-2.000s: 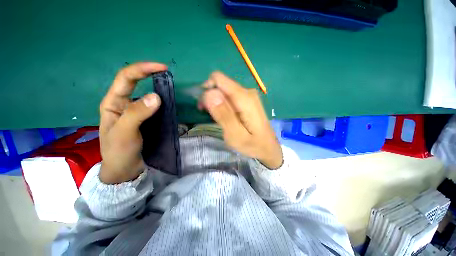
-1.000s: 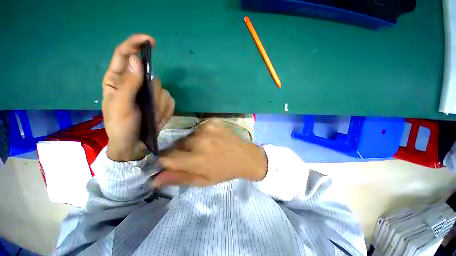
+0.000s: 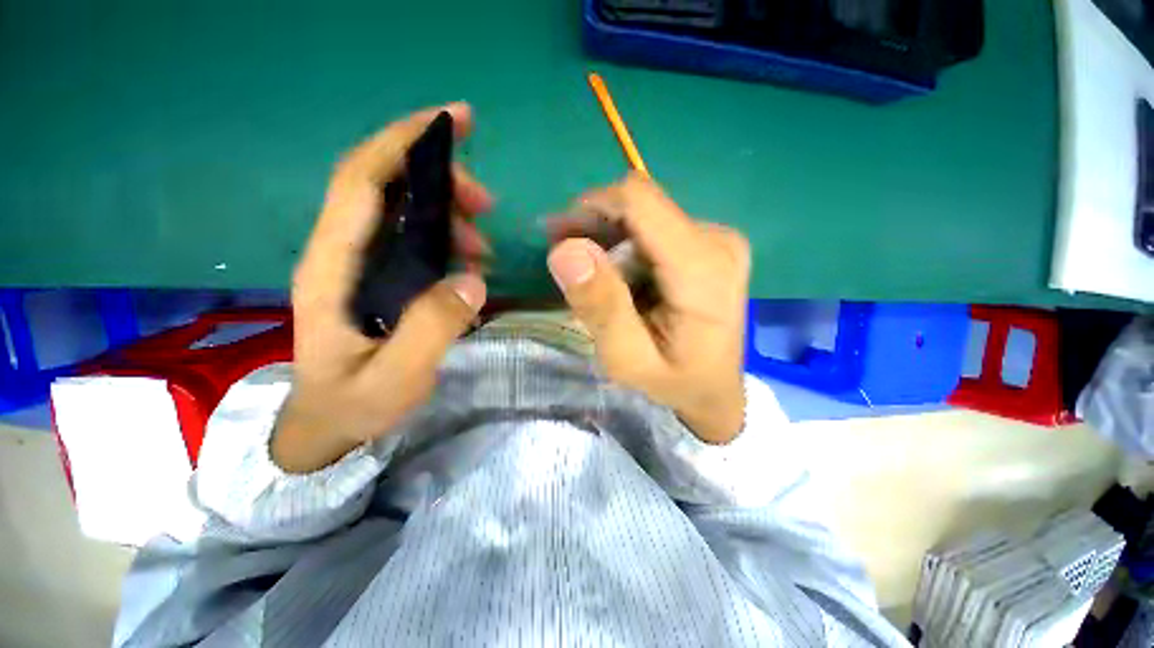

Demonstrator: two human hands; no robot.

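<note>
My left hand holds a black phone case housing tilted over the bench's near edge, with fingers around its far side and the thumb on its near end. My right hand is to the right of the housing, apart from it, with its fingers curled and blurred. A small pale piece shows between thumb and fingers, perhaps the trimming blade; most of it is hidden. An orange stick lies on the green mat beyond my right hand.
A blue tray of black parts stands at the far edge. A white board with a dark phone is at the right. Below the bench are blue and red stools, and a grey stack at the lower right.
My right hand has moved from below the housing, near my left wrist, up and right over the bench edge. My left hand has turned the housing from edge-on to showing a broad face.
</note>
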